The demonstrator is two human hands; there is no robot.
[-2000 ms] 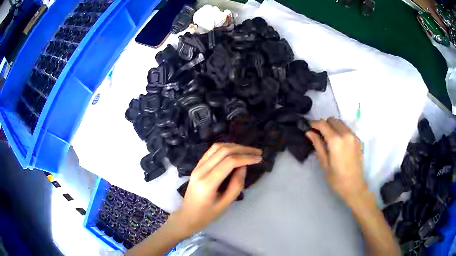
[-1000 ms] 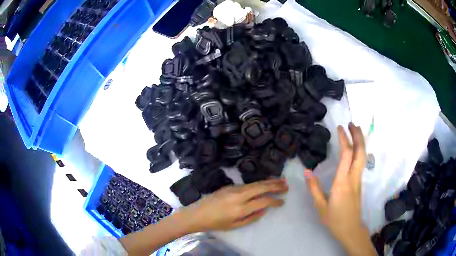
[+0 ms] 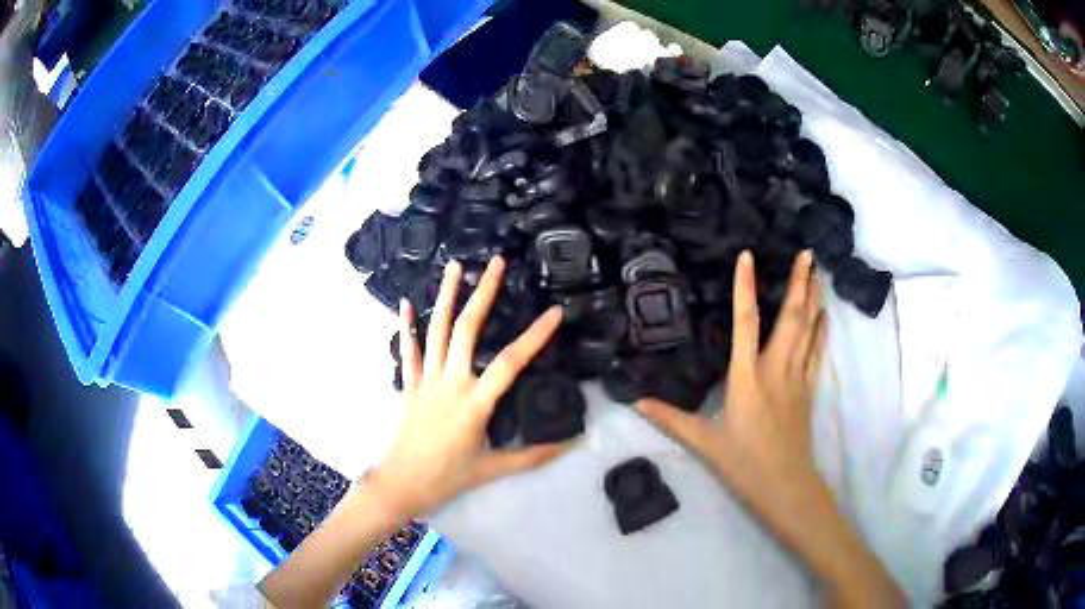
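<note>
A large heap of black housing parts (image 3: 666,179) lies on the white cloth (image 3: 904,250). My left hand (image 3: 458,393) lies spread over the heap's lower left edge, fingers apart. My right hand (image 3: 756,393) lies spread against its lower right edge, fingers apart. Both palms face the heap; neither hand grips a part. One single housing part (image 3: 640,494) lies apart on the cloth between my wrists. The glue bottle's thin green tip (image 3: 942,381) and small printed label (image 3: 932,465) show at the right against the white.
A large blue crate (image 3: 238,226) with rows of dark parts stands at upper left. A smaller blue tray (image 3: 256,476) sits at lower left. More black parts (image 3: 1047,512) lie at lower right. A white crumpled tissue (image 3: 627,45) is behind the heap. Black parts lie on the green surface (image 3: 833,60).
Both hands have moved up onto the heap's near edges, fingers spread. The heap is pushed together farther from me. A single part now lies apart in front. The view has shifted.
</note>
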